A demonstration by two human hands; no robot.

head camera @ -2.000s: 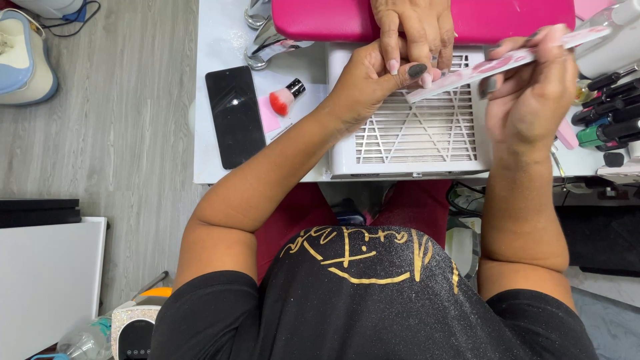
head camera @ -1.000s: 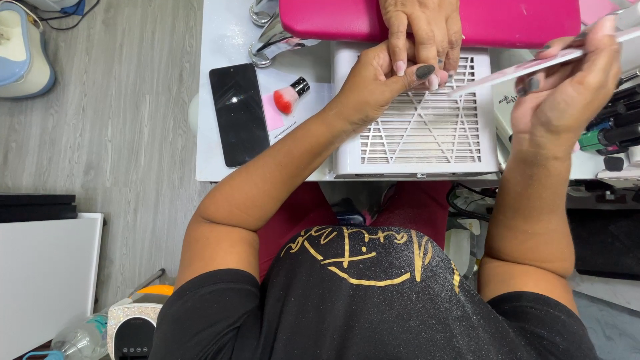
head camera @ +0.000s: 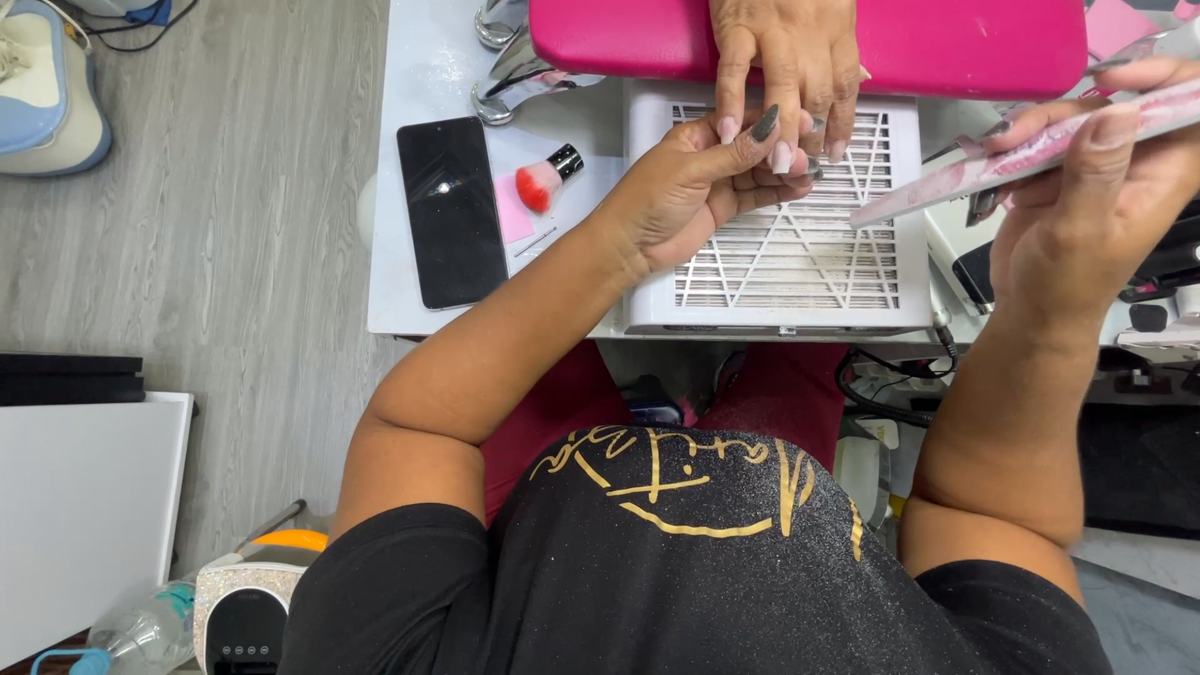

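My left hand (head camera: 717, 178) holds a finger of another person's hand (head camera: 787, 70) between thumb and fingers, above a white nail dust collector (head camera: 647, 300) with a slatted grille. The other person's hand comes over a pink padded armrest (head camera: 937, 47), fingers pointing toward me. My right hand (head camera: 1078, 187), off to the right, grips a long nail file (head camera: 994, 169) with a white and pink marbled face. The file's tip hangs over the grille's right part, apart from the other person's nails. The far end of the file runs out of view.
Left of the dust collector lie a black smartphone (head camera: 452, 216), a small brush with red and white bristles (head camera: 539, 187), a pink square (head camera: 513, 211) and a thin metal bit (head camera: 535, 242). Chrome armrest legs (head camera: 516, 80) stand behind. Dark bottles and a white device (head camera: 956, 239) are at right.
My right hand has moved right with the nail file, whose tip was at the other person's fingertips two seconds ago. My left hand keeps hold at the other person's fingers.
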